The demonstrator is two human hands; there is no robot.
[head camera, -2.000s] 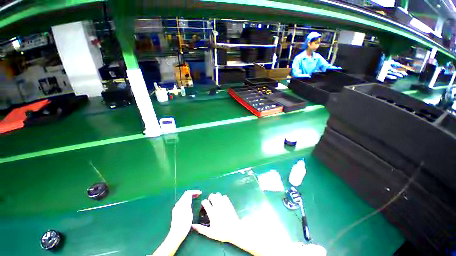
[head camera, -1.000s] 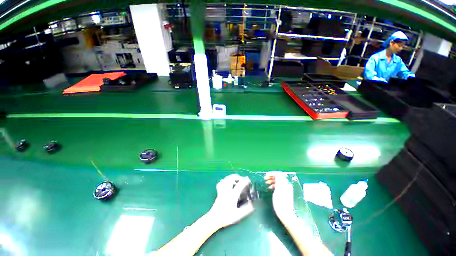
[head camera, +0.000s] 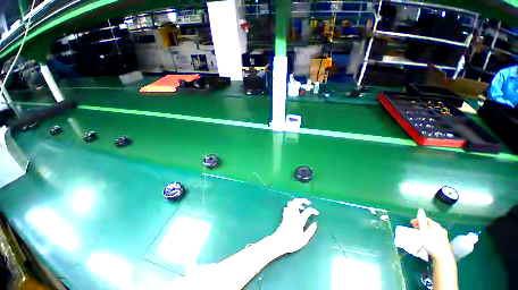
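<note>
My left hand (head camera: 295,226) is over the clear sheet (head camera: 250,184), fingers spread and curled, holding nothing. A round black assembly (head camera: 304,173) sits just beyond it. My right hand (head camera: 434,241) is at the right, over the crumpled white cloth (head camera: 408,239); whether its fingers grip the cloth cannot be told. A white bottle (head camera: 466,243) lies beside that hand. The silver round piece (head camera: 427,278) is mostly hidden by the right forearm. More round black assemblies stand at the left (head camera: 174,191) and beyond (head camera: 211,161), and one with a pale face (head camera: 447,195) at the right.
Several more round assemblies (head camera: 121,141) run toward the far left. A white post (head camera: 279,93) has a small white meter (head camera: 293,123) at its foot. A red-edged parts tray (head camera: 423,122) is at the far right. Dark boxes and a person's blue sleeve (head camera: 505,85) are at the right edge.
The view has turned left. The dark assembly that was in my left hand is out of it, and one now sits on the bench beyond. My right hand has moved right to the cloth.
</note>
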